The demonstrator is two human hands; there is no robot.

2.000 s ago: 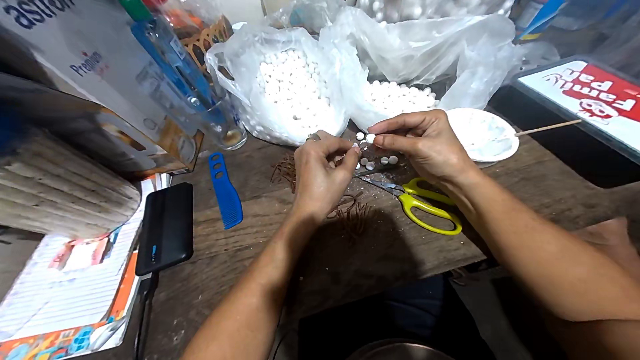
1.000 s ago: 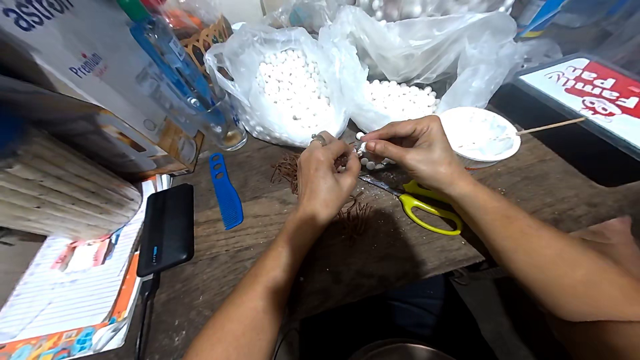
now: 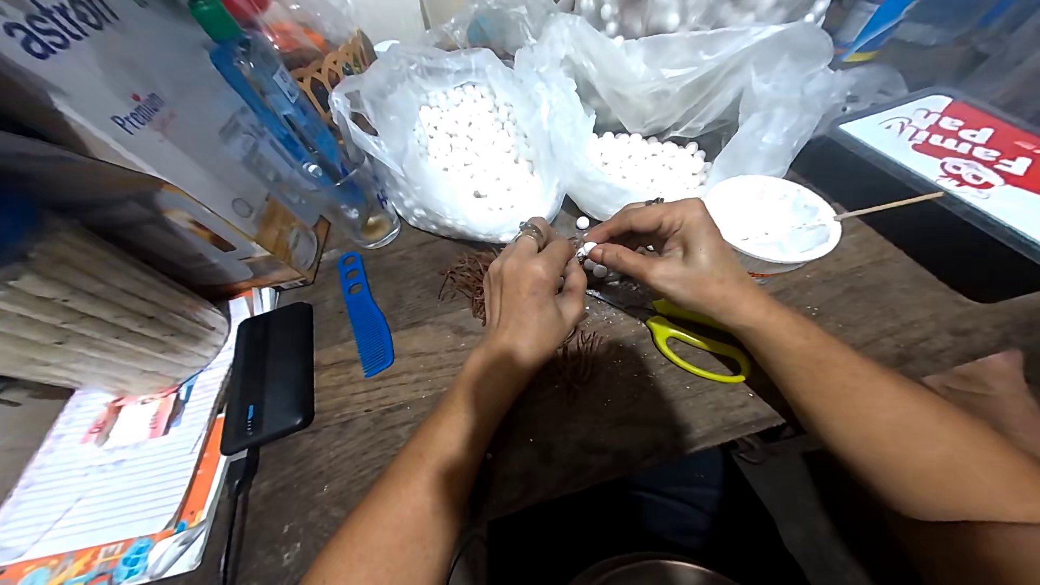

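My right hand (image 3: 670, 248) pinches a small white ball (image 3: 588, 249) between thumb and forefinger. Close against it, my left hand (image 3: 532, 292), with a ring on one finger, has its fingertips bent at the same spot; what they grip is partly hidden. More white balls lie under and beside the fingertips. Brown wire-like strands (image 3: 467, 283) lie left of my left hand, and another bunch (image 3: 578, 357) lies below it. Yellow-handled scissors (image 3: 699, 349) rest by my right wrist. Behind the hands stand two plastic bags (image 3: 390, 175) (image 3: 609, 195) of white balls.
A white tub (image 3: 776, 253) with a thin wooden stick (image 3: 890, 205) stands right of the hands, before a black box (image 3: 902, 195). To the left lie a blue comb (image 3: 366, 313), a black power bank (image 3: 268, 378) and lined paper (image 3: 106, 479). A drinking glass (image 3: 378, 219) stands behind the comb.
Both hands stay close together over the same spot, with small finger movements. The right fingers were higher and slightly apart from the left two seconds ago; a white ball showed between them then.
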